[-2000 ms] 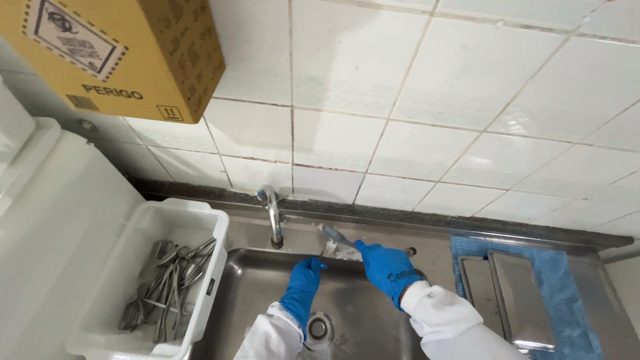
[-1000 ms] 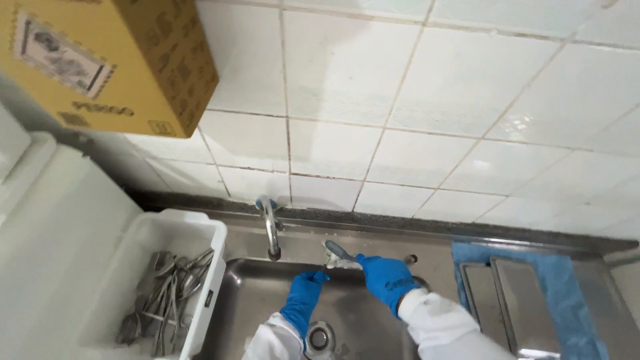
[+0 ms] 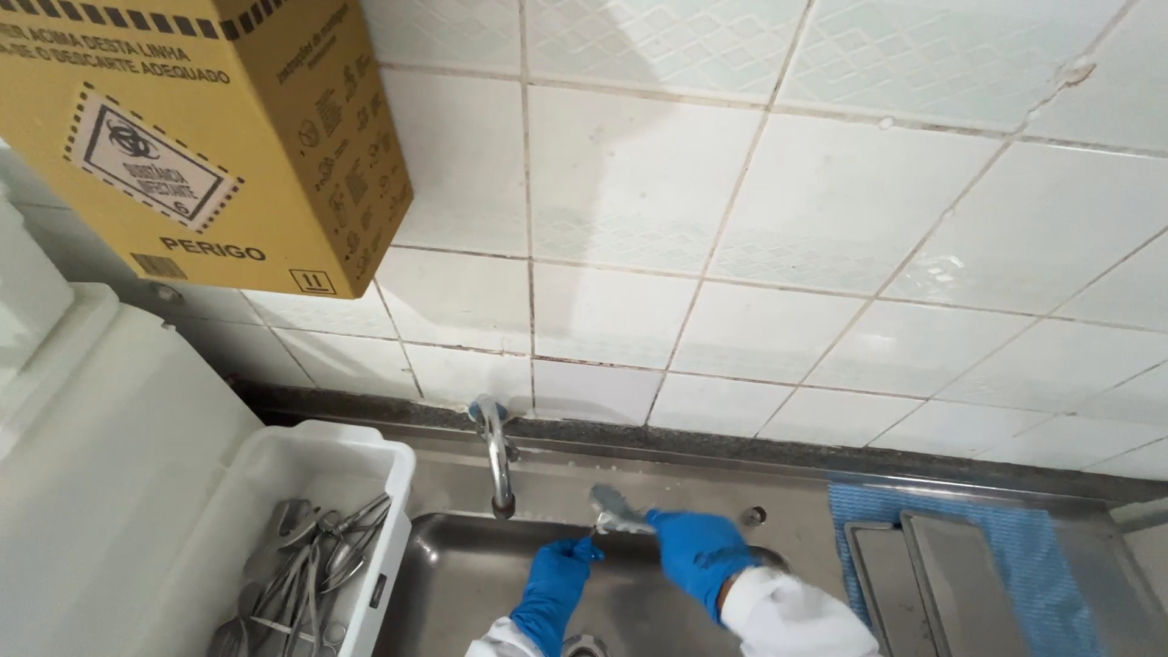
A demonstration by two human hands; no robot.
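Note:
My left hand (image 3: 558, 577), in a blue glove, is over the steel sink basin (image 3: 456, 584), its fingers pinched on a small thin metal piece that is mostly hidden. My right hand (image 3: 701, 555), also gloved in blue, grips a scrub brush (image 3: 620, 509) with a grey-green back and pale bristles. The brush head lies just above the left fingertips, against the tip of the thin piece. A chrome faucet (image 3: 497, 461) stands left of the brush. On the left, a white plastic bin (image 3: 399, 511) holds several metal instruments (image 3: 315, 566), among them ring-handled ones.
Two metal trays (image 3: 967, 584) lie on a blue cloth (image 3: 1068, 566) on the right of the steel counter (image 3: 557, 479). A yellow cardboard biohazard box (image 3: 210, 155) is at the upper left against the tiled wall. A white container (image 3: 109, 438) borders the bin's left side.
The right hand and its brush have moved closer to the left fingertips, and the brush head is tilted differently. The view has shifted a little, showing more of the yellow box.

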